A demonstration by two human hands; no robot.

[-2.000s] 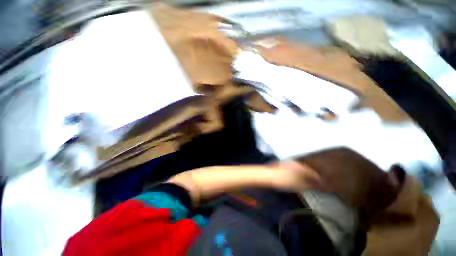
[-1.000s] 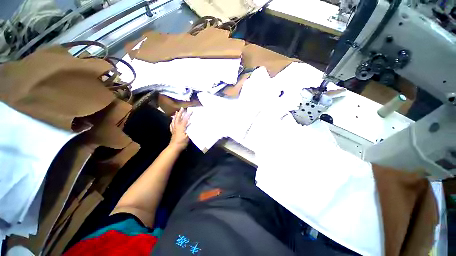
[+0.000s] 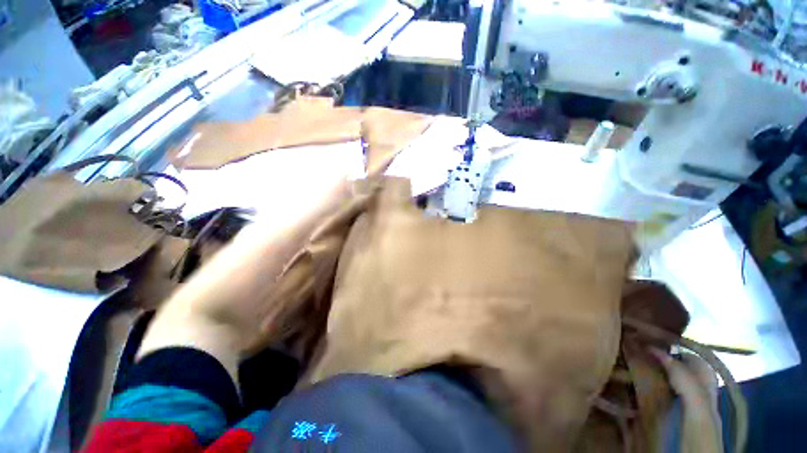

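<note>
A large brown bag body panel (image 3: 478, 292) lies brown face up in front of me, its far edge at the needle and pale metal block (image 3: 464, 188). My left hand (image 3: 341, 217) is at the panel's left edge, with bunched brown material beside it; it is blurred and its fingers are partly hidden. My right hand (image 3: 692, 382) is at the lower right, on the panel's bunched right side beside a thin brown strap (image 3: 730, 389). Its fingertips are partly hidden.
The sewing machine head (image 3: 611, 53) stands above the panel. A thread spool (image 3: 599, 142) stands on the white table. Brown and white pieces (image 3: 265, 142) lie beyond my left arm. A brown stack with strap loops (image 3: 71, 230) is at the far left.
The view has swung right. The work before me now shows its brown face instead of white. My left hand has moved up to its edge, and my right hand has come into view.
</note>
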